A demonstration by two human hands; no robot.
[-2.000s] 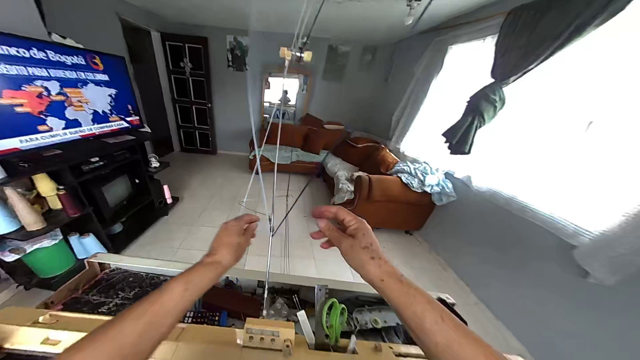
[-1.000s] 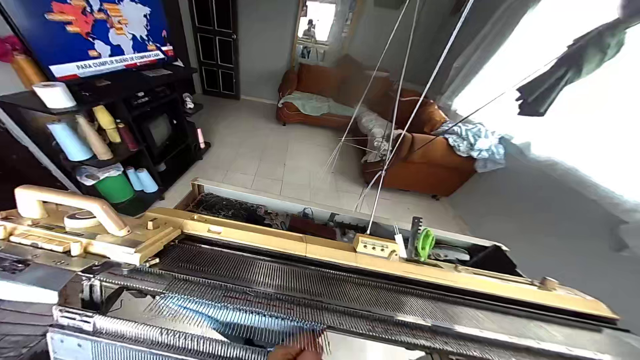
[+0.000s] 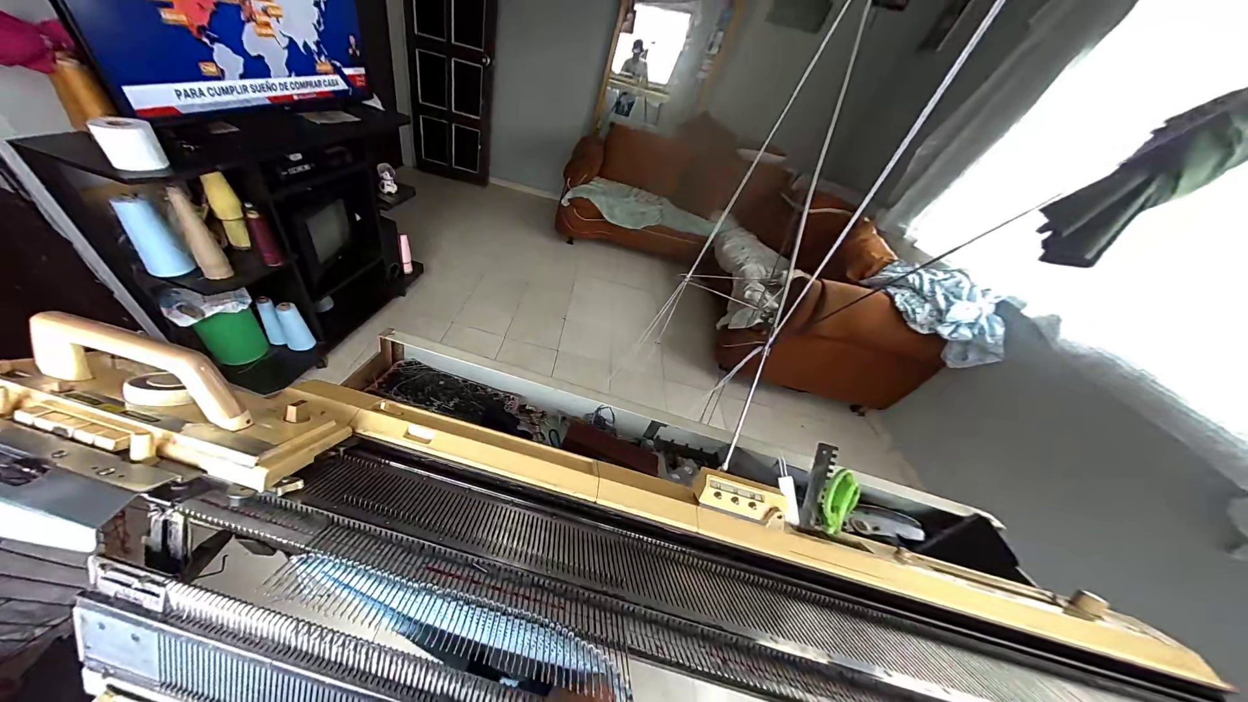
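A sliver of one hand (image 3: 582, 694) shows at the bottom edge, below the needles; I cannot tell which hand it is or whether it holds anything. Beside it, a row of thin metal needles or hooks (image 3: 458, 609) curves over something light blue, between the two beds of a knitting machine. The main needle bed (image 3: 507, 526) runs diagonally under the cream rail (image 3: 546, 473). At its left end sits the carriage with its arched handle (image 3: 146, 361). The lower ribbed bed (image 3: 234, 673) lies at bottom left. Pale yarns (image 3: 882, 180) run down toward the row counter (image 3: 738, 495).
Behind the rail is an open trough (image 3: 439, 346) with tools and a green-handled item (image 3: 838, 500). Yarn cones (image 3: 151, 237) stand on a black shelf (image 3: 234, 283) at left, under a television (image 3: 234, 49). Brown sofas (image 3: 829, 341) stand farther back.
Two seconds ago both hands were raised among the hanging yarns; they have left that spot. The view has tilted down onto the machine. A hand seen at the bottom one second ago shows less now.
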